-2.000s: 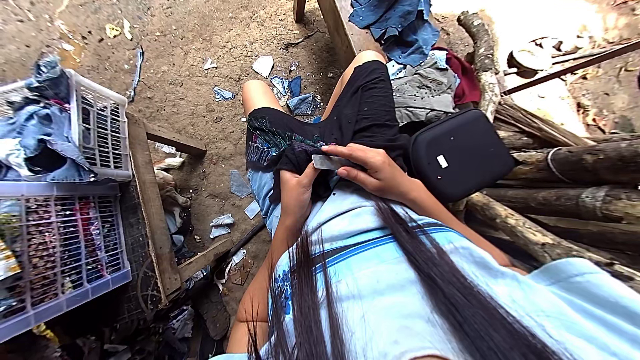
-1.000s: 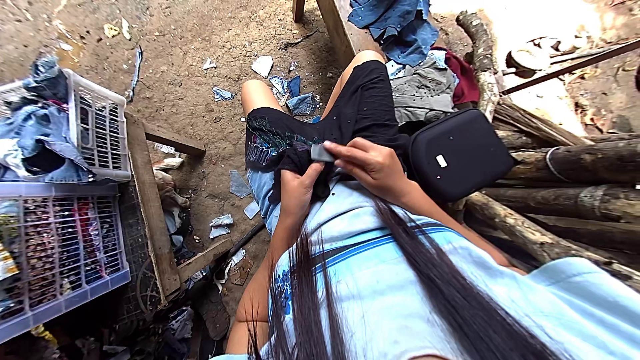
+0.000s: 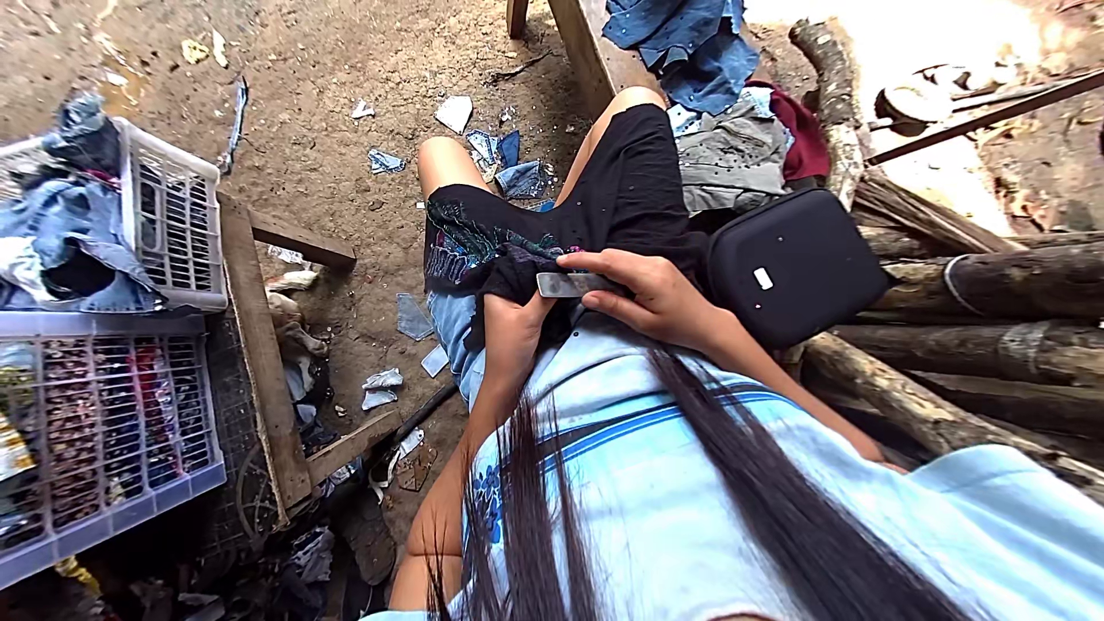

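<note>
A black cloth (image 3: 517,269) with coloured embroidery lies over my lap. Its bunched edge is pinched in my left hand (image 3: 516,332), the thumb pointing up beside the metal. Between the thumb and fingers of my right hand (image 3: 642,293) is a flat grey metal blade (image 3: 565,285), held sideways across the cloth just right of my left thumb. The blade's right end is hidden in the right hand. Whether its edge touches the cloth, I cannot tell.
Plastic crates (image 3: 129,517) with cloth stand at left beside a wooden frame (image 3: 259,362). Fabric scraps (image 3: 520,179) lie on the dirt floor. A black case (image 3: 798,267) is by my right elbow, near stacked logs (image 3: 1018,280). Denim pieces (image 3: 690,52) rest on a wooden bench (image 3: 595,52).
The blade in my right hand was tilted up a second ago and now lies flatter, across the cloth by my left thumb. My left hand keeps its hold.
</note>
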